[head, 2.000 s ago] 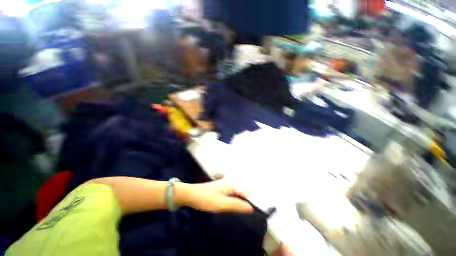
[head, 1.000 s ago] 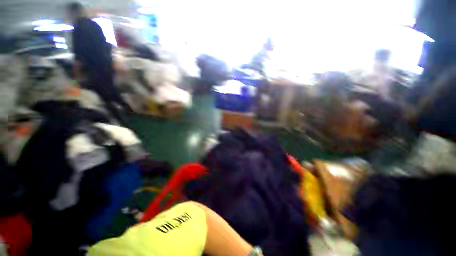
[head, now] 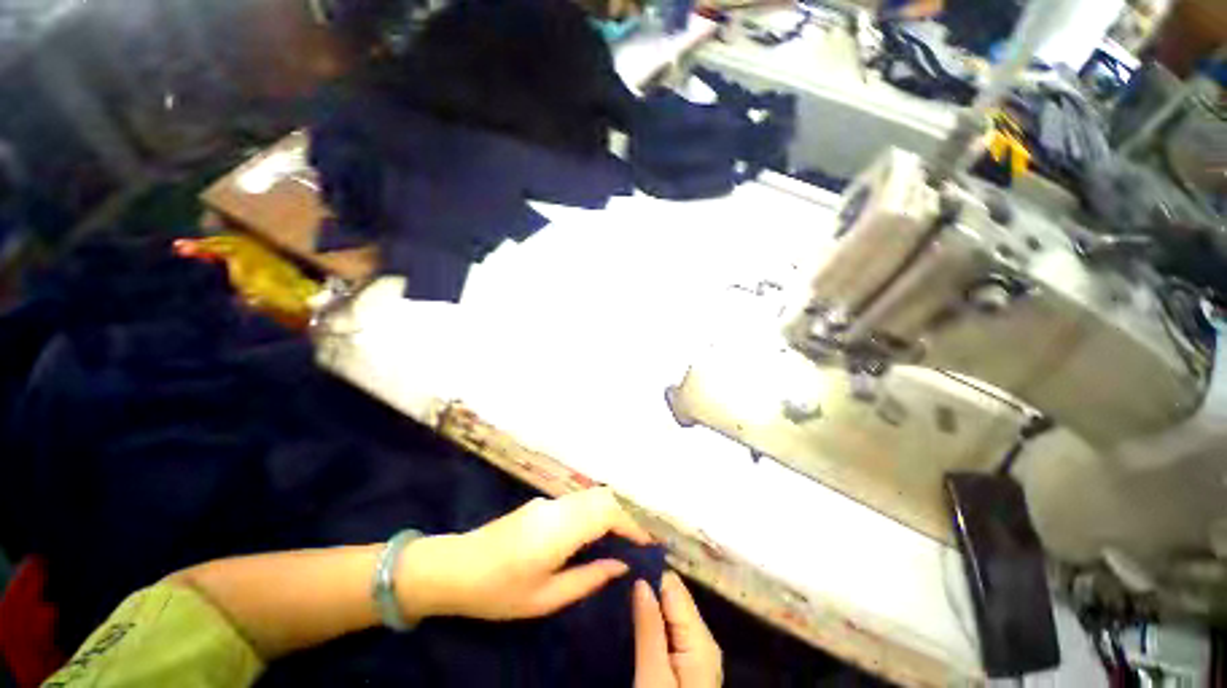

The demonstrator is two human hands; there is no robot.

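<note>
A navy garment piece point(head: 498, 645) lies in my lap, below the table's front edge. My left hand point(head: 545, 558) pinches its edge between thumb and fingers, with a bracelet on the wrist. My right hand point(head: 677, 632), cut off by the lower edge of the picture, pinches the same cloth beside the left fingertips. Both hands are at the chipped front edge of the white sewing table point(head: 592, 390). The cream sewing machine point(head: 996, 289) stands to the right, with no cloth visible at its needle area.
A black and navy cut-piece pile point(head: 498, 148) lies at the table's far left. A black mobile phone point(head: 1002, 571) lies right of my hands. A large dark cloth heap point(head: 175, 390) is at left, near a yellow item point(head: 263, 276) and cardboard point(head: 269, 202). More cluttered tables stand behind.
The view swung left, then came back to the table and machine. Both hands now show together at the cloth edge; one second ago neither hand was in the picture.
</note>
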